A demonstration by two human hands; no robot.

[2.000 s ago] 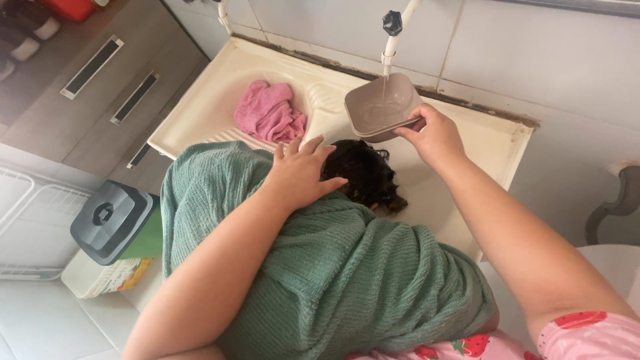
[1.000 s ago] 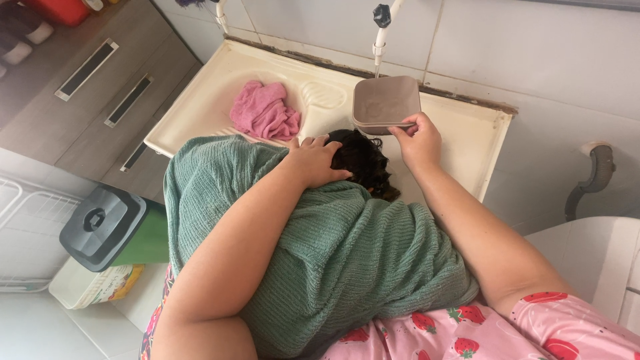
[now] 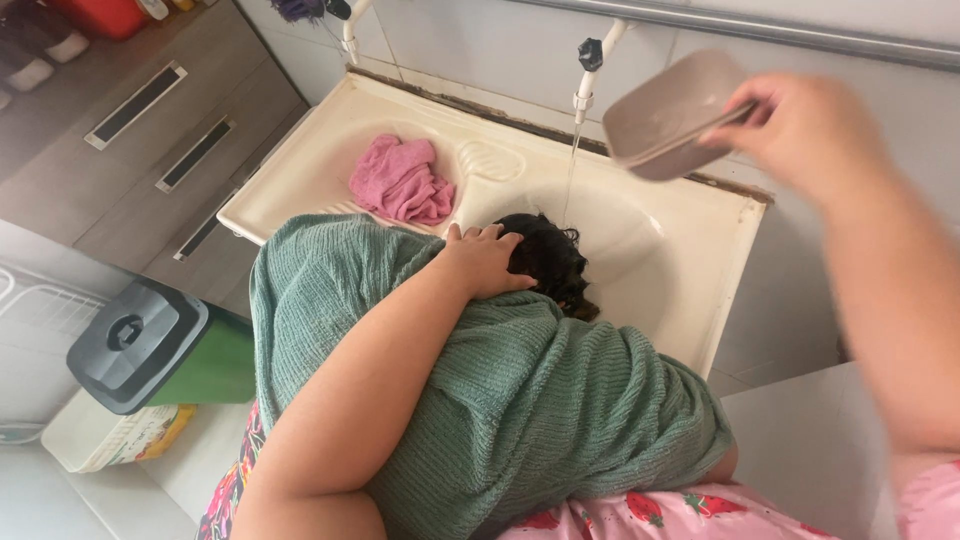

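Note:
My left hand (image 3: 491,259), fingers spread, rests on the dark wet hair (image 3: 547,259) of a person leaning over the right basin of a cream double sink (image 3: 697,225). A green ribbed towel (image 3: 480,375) covers the person's back. My right hand (image 3: 787,127), blurred, grips the handle of a brown plastic scoop (image 3: 667,112), tilted above the sink's back right edge. Whether water is in it I cannot tell. A thin stream runs from the white tap (image 3: 585,97) into the right basin. A crumpled pink cloth (image 3: 403,178) lies in the left basin.
Left of the sink are grey-brown drawers (image 3: 150,142). Below them stand a green bin with a dark lid (image 3: 139,341) and a pale plastic tub (image 3: 97,442). A second tap pipe (image 3: 350,37) hangs above the left basin. The tiled wall (image 3: 480,52) runs behind the sink.
The scoop was under the right tap; my right hand has lifted it to the right, away from the stream. My left hand stays on the person's head.

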